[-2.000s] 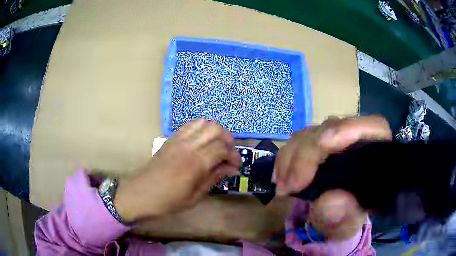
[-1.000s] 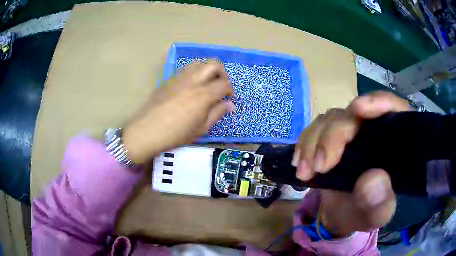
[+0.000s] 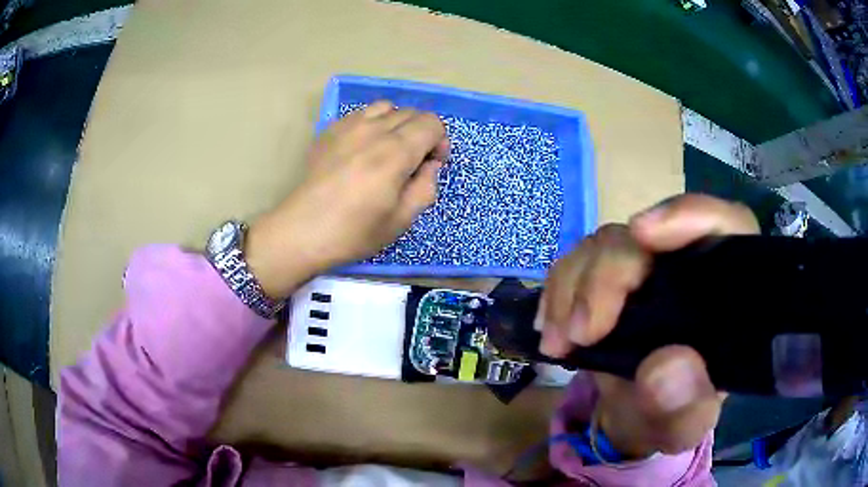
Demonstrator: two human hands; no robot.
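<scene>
My left hand [image 3: 376, 181] is over the left part of the blue screw tray [image 3: 588, 181], fingertips bent down at the small silvery screws [image 3: 504, 190]. Whether it pinches a screw is hidden. My right hand [image 3: 628, 295] holds the thick black electric screwdriver [image 3: 723, 304] sideways. The screwdriver's front end lies over the right side of the unit with a green circuit board [image 3: 441, 323]; its bit is not visible. The unit sits in the white fixture [image 3: 366, 328], which has a row of short black slots at its left.
A brown cardboard sheet [image 3: 190, 143] lies under the tray and fixture. A green belt [image 3: 571, 48] runs beyond it, with a white piece near its far edge. A small white unit [image 3: 790, 218] lies at the right. A dark flap [image 3: 511, 391] sticks out below the board.
My left hand has gone from over the circuit board up to the screw tray and stays there. My right hand has shifted slightly with the screwdriver still held. The board and slots have come into view.
</scene>
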